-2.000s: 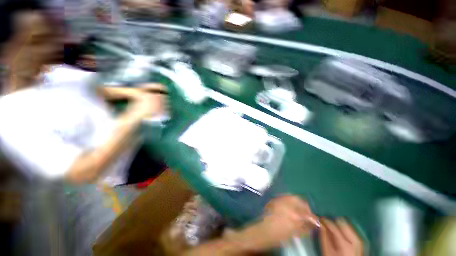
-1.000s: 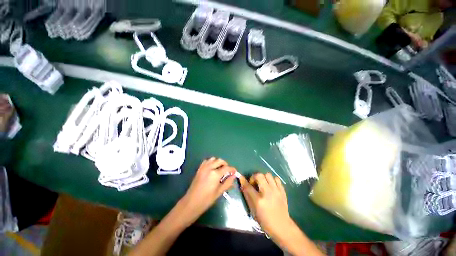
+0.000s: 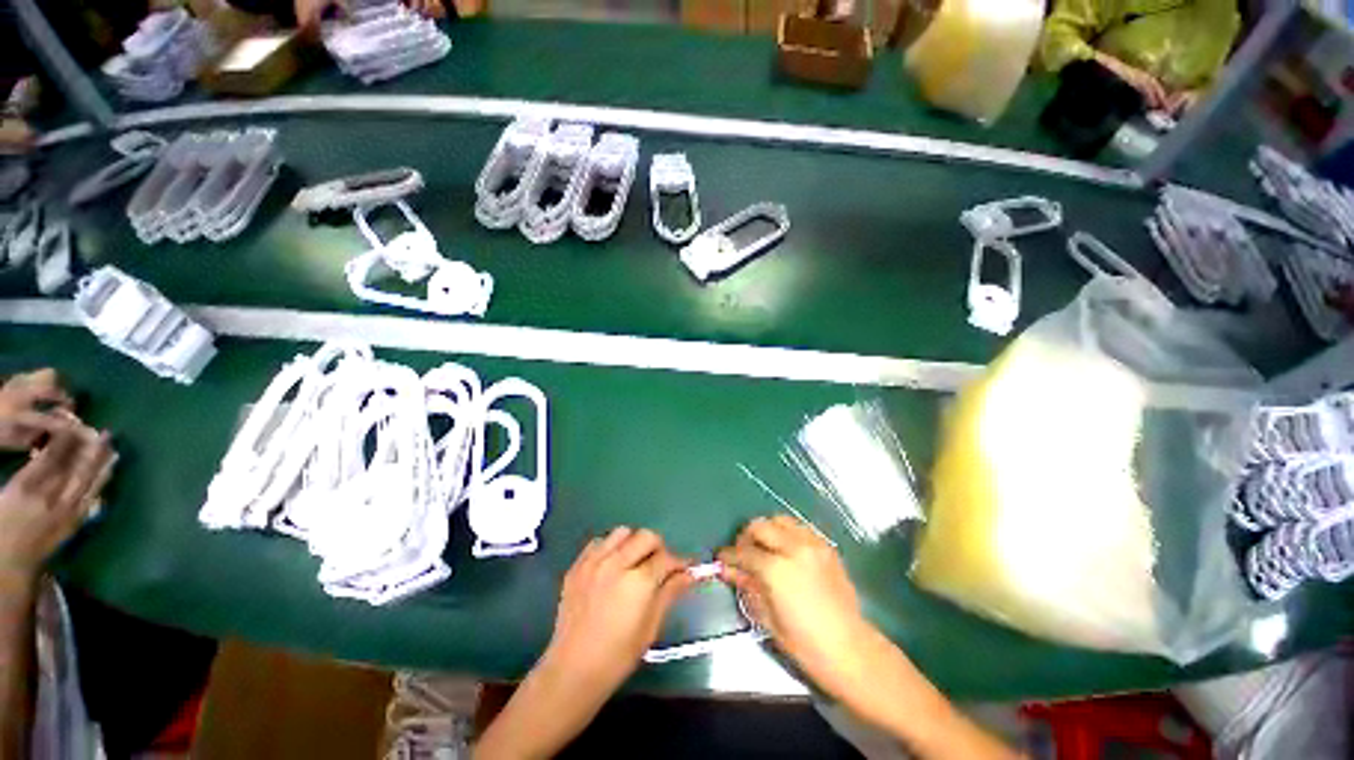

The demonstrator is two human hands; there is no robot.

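My left hand [image 3: 612, 601] and my right hand [image 3: 795, 587] meet over the near edge of the green bench. Their fingertips pinch a small white piece [image 3: 704, 570] between them. A thin white loop part [image 3: 695, 647] shows below the hands, partly hidden by my right hand; I cannot tell if it joins the pinched piece. A pile of white loop units [image 3: 371, 490] lies left of my hands, overlapping, with round end pieces toward me. A loose bundle of thin white strips [image 3: 861, 468] lies to the right of and beyond my hands.
A clear plastic bag [image 3: 1039, 490] with a pale yellow mass stands at right. Stacked loops [image 3: 1307, 490] lie beyond it. Beyond the white rail [image 3: 594, 346] are more loops. Another person's hands [image 3: 52, 468] are at far left. An open cardboard box [image 3: 297, 705] is below the edge.
The view has swung from the left to over my hands, then tilted up slightly. My hands still pinch the small white piece; the loop part below them now lies more sideways.
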